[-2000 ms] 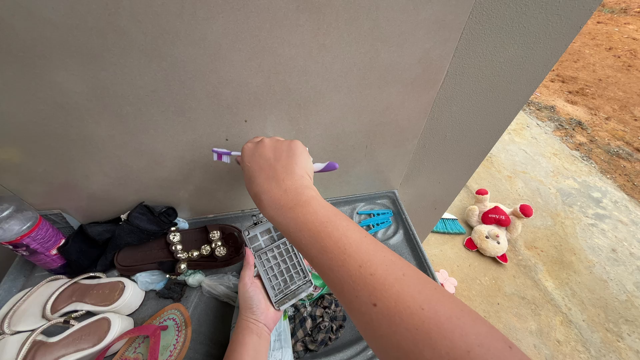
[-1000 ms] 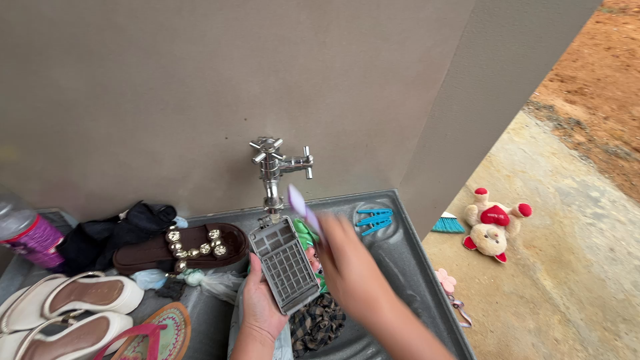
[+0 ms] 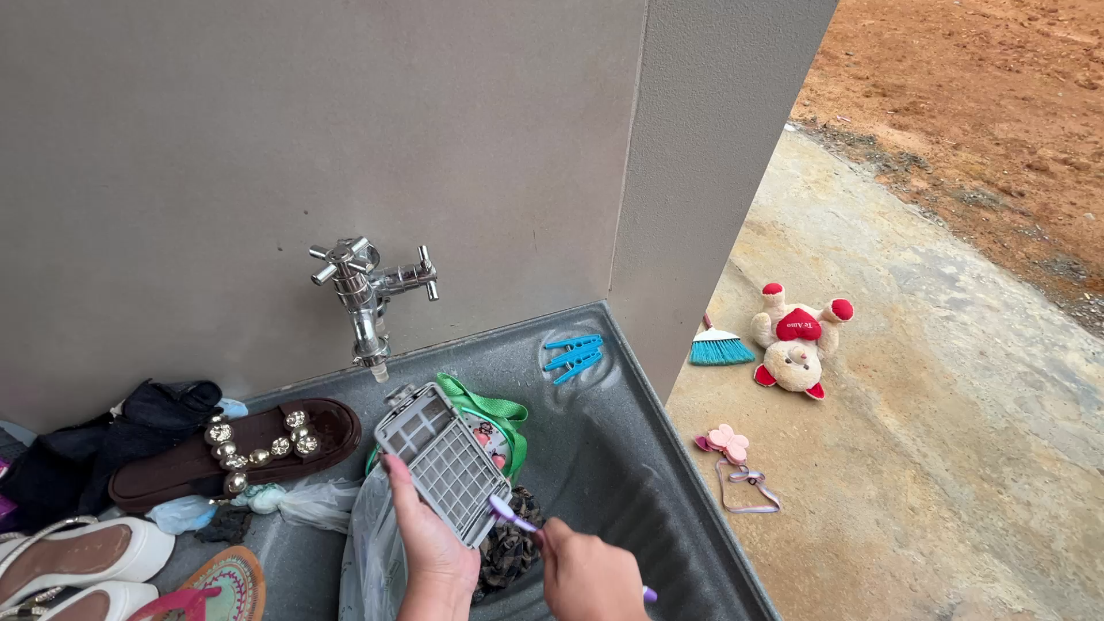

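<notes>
My left hand (image 3: 431,543) holds a grey plastic grid frame (image 3: 448,470), tilted above the grey sink (image 3: 604,448). In my right hand (image 3: 591,569) is a purple toothbrush (image 3: 517,516), its head against the lower right edge of the grid. The chrome tap (image 3: 366,302) is on the wall just beyond the frame. Behind the frame lie a green-strapped bag (image 3: 509,423) and a dark checked cloth (image 3: 509,552). A clear plastic bag (image 3: 371,535) is beside my left wrist.
Blue clothespins (image 3: 573,355) lie in the sink's back corner. Left are a brown beaded sandal (image 3: 250,453), dark cloth (image 3: 121,457) and white sandals (image 3: 95,561). On the concrete floor are a teddy bear (image 3: 795,345), a blue-bristled broom (image 3: 721,348) and a pink flower-shaped item (image 3: 729,442).
My right hand has moved from in front of the tap down to the lower end of the frame, bringing the toothbrush along. The tap now shows. My left hand still holds the frame.
</notes>
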